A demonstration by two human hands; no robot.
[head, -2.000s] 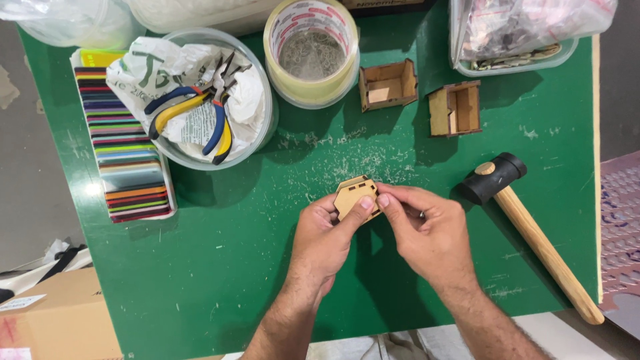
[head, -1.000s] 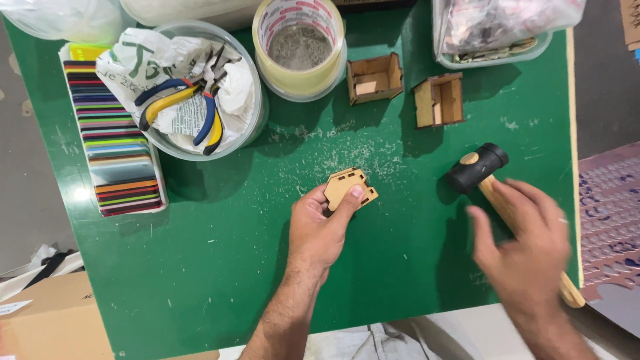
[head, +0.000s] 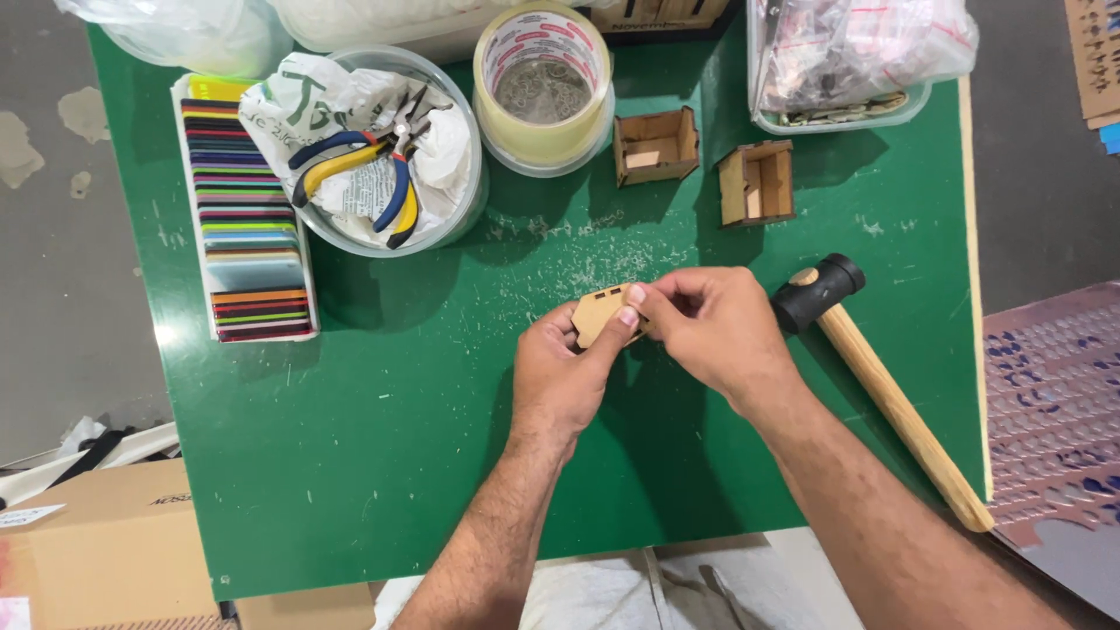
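Note:
Between both hands, over the middle of the green tabletop (head: 350, 455), is a small slotted wooden panel (head: 597, 317). My left hand (head: 569, 367) grips its left and lower part, thumb on its face. My right hand (head: 717, 328) pinches its right end between thumb and fingers, which hide that end. A mallet with a black head (head: 818, 293) and wooden handle (head: 906, 416) lies right of my right hand. Two small open wooden boxes, one (head: 656, 162) left of the other (head: 757, 199), stand beyond the hands.
A clear tub (head: 477, 197) holds pliers (head: 402, 131) and crumpled plastic. Left of it is a tray of coloured sheets (head: 254, 254). A tape roll (head: 542, 105) sits on a round container. A bin with plastic bags (head: 866, 52) stands at the back right. Light scratches or debris mark the tabletop.
My right hand was on the panel, moved away over the mallet's handle, and now is back on the panel. My left hand has kept hold of the panel throughout.

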